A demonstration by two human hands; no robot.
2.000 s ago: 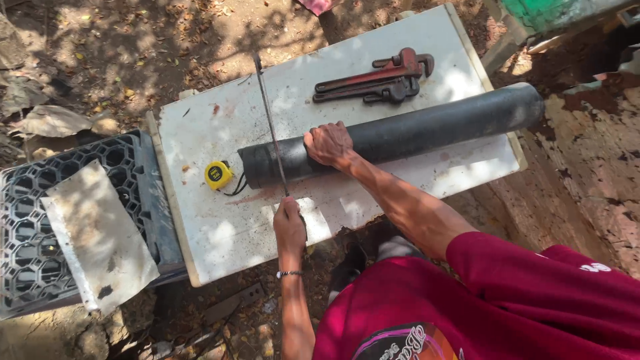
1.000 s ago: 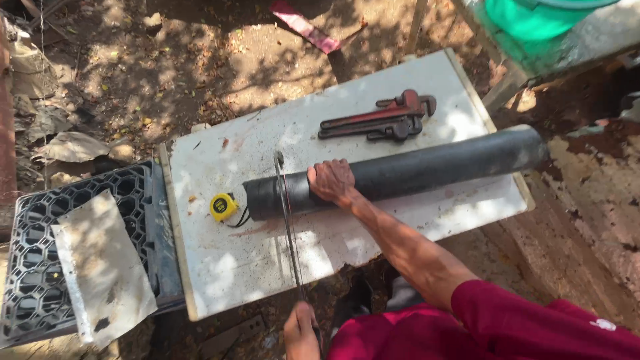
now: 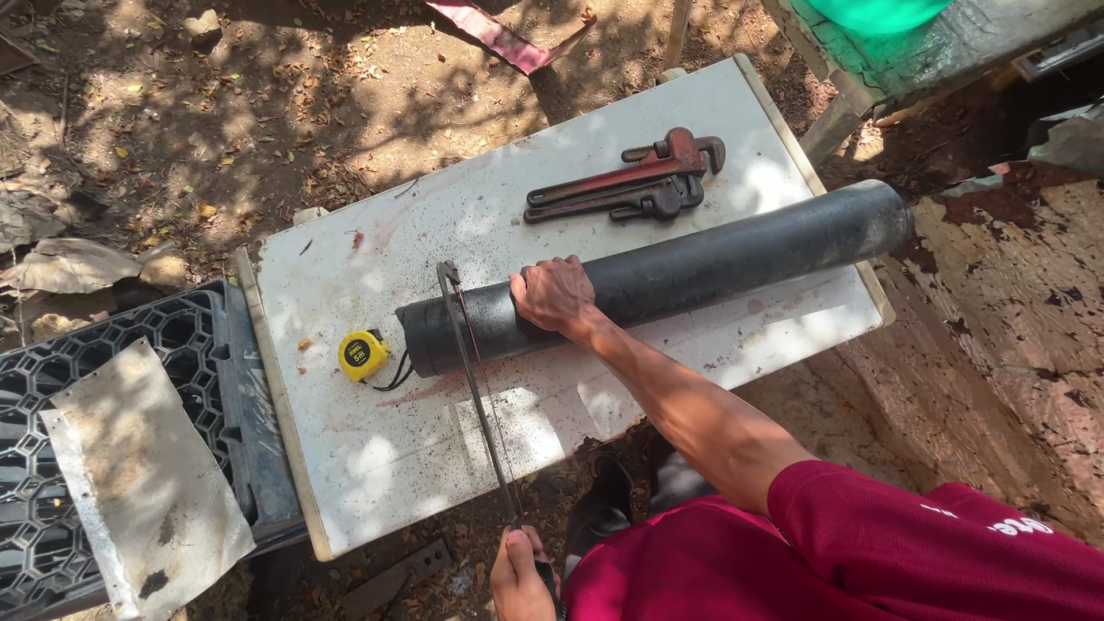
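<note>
A hacksaw [image 3: 474, 388] lies across a thick black plastic pipe [image 3: 742, 250] near the pipe's left end, its blade against the pipe. My left hand [image 3: 523, 576] grips the saw's handle, below the table's front edge. With its fingers wrapped over the pipe, my right hand [image 3: 554, 295] presses on it to the right of the saw. Dark specks are scattered around the saw on the white tabletop [image 3: 388, 285]. A yellow tape measure [image 3: 362, 355] with a black strap sits beside the pipe's left end. Two pipe wrenches [image 3: 621, 179] lie behind the pipe.
To the left stands a black plastic crate [image 3: 198, 371] with a stained sheet [image 3: 151, 483] on it. A second table [image 3: 949, 60] at the upper right holds a green container [image 3: 880, 13]. The pipe's right end overhangs the table. My shoes show under the front edge.
My left hand has drawn back toward me with the hacksaw, from close to the pipe to below the table's front edge. My right hand remains on the pipe.
</note>
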